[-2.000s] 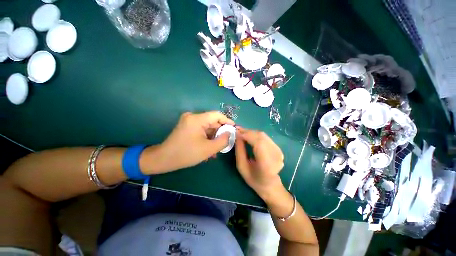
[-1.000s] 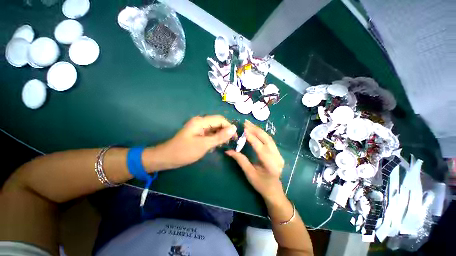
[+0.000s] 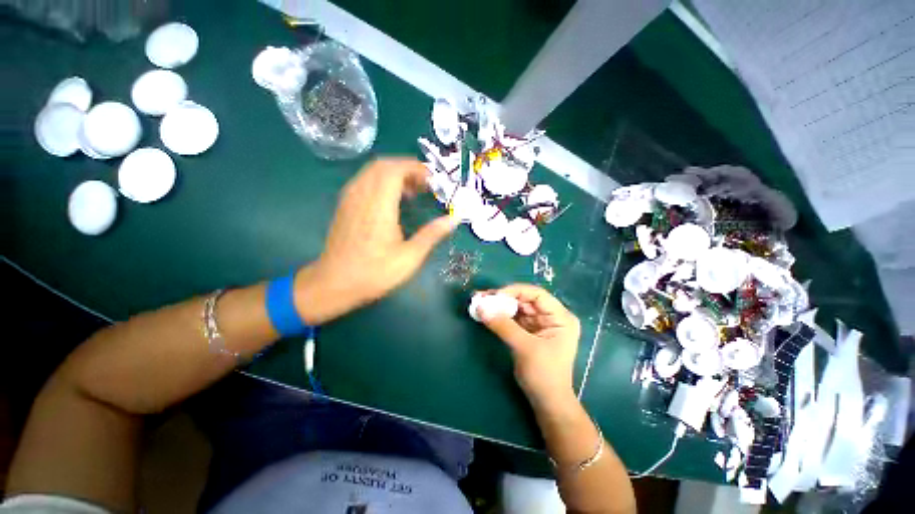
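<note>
My right hand [image 3: 542, 336] holds a small white disc [image 3: 494, 306] between thumb and fingers above the green mat. My left hand [image 3: 373, 236], with a blue wrist strap [image 3: 285, 304], reaches to the left edge of the middle heap of wired white discs [image 3: 504, 178]. Its thumb and index finger are spread, with the thumb tip near a disc of the heap. I cannot tell whether it touches a disc. Tiny silvery metal parts [image 3: 462, 266] lie scattered on the mat between my hands, with a few more [image 3: 543, 265] to the right.
Plain white round covers [image 3: 147, 175] lie at the left. An open clear bag of metal parts [image 3: 336, 105] lies at upper middle. A larger pile of wired discs [image 3: 722, 271] and pale strips [image 3: 818, 412] are at the right. A grey upright [image 3: 582, 60] stands behind.
My left hand has moved up and away from my right hand to the middle heap, its fingers spreading. My right hand keeps the disc, now lower and turned. The camera view has shifted.
</note>
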